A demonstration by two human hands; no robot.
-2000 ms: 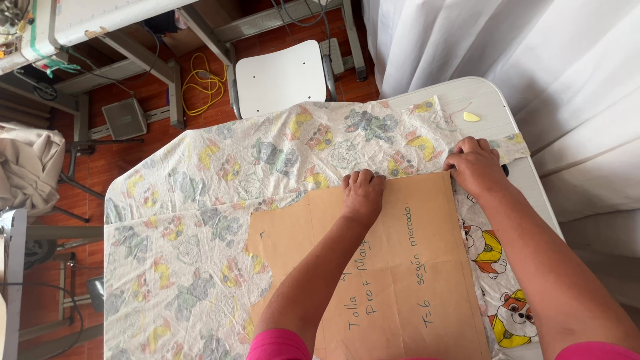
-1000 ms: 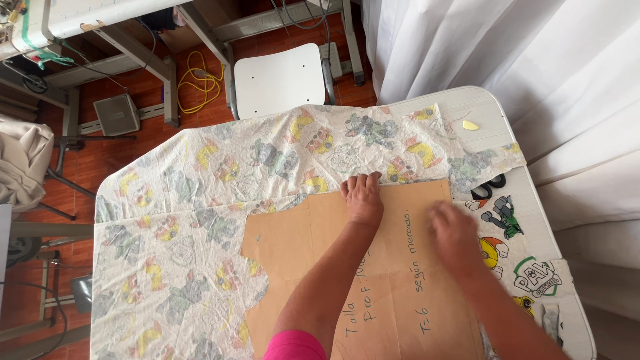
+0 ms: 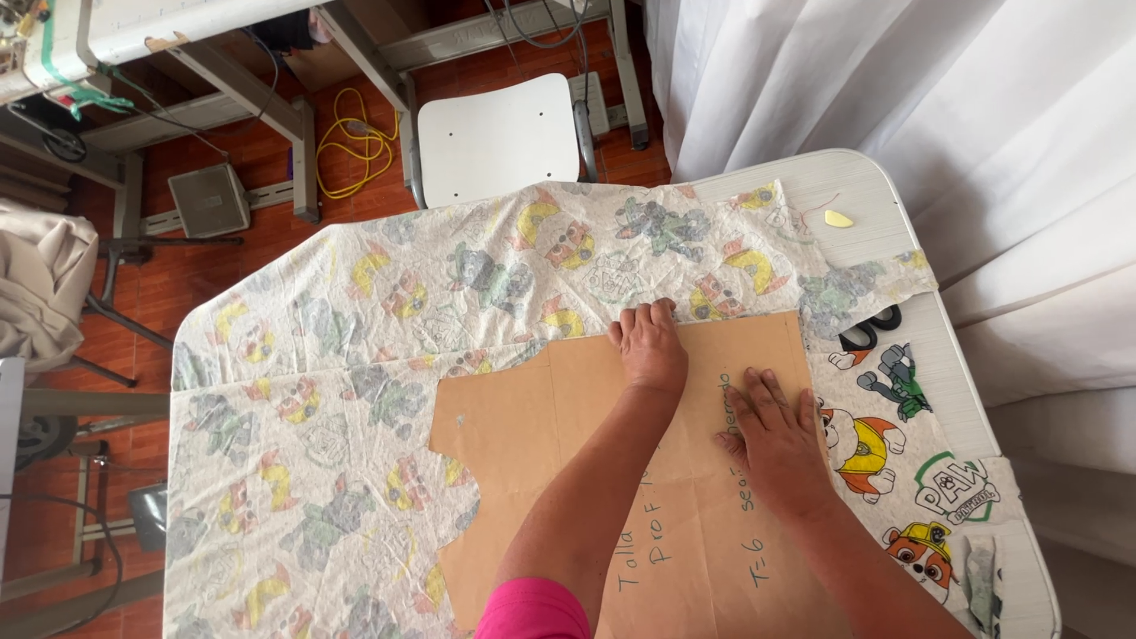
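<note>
A brown paper garment pattern (image 3: 506, 417) with handwriting lies flat on a cartoon-printed fabric (image 3: 355, 311) spread over the table. My left hand (image 3: 652, 346) rests on the pattern's upper edge, its fingertips curled over onto the fabric. My right hand (image 3: 772, 430) lies palm down on the pattern near its right edge, fingers somewhat spread. Right of the pattern the fabric shows its brighter printed side (image 3: 865, 444). Black scissor handles (image 3: 870, 328) stick out from under a fabric strip. A yellow piece of tailor's chalk (image 3: 838, 218) lies near the table's upper right corner.
The white table's edge (image 3: 967, 377) runs down the right, beside a white curtain (image 3: 843, 80). Beyond the far edge stands a white chair (image 3: 497, 138). A yellow cable (image 3: 355, 151) and a foot pedal (image 3: 209, 200) lie on the floor, with another worktable (image 3: 151, 35) at the upper left.
My right hand has moved from the pattern's upper right corner down onto the paper. The fabric along the right is folded back differently, and the scissor handles now show. My left hand stays at the upper edge.
</note>
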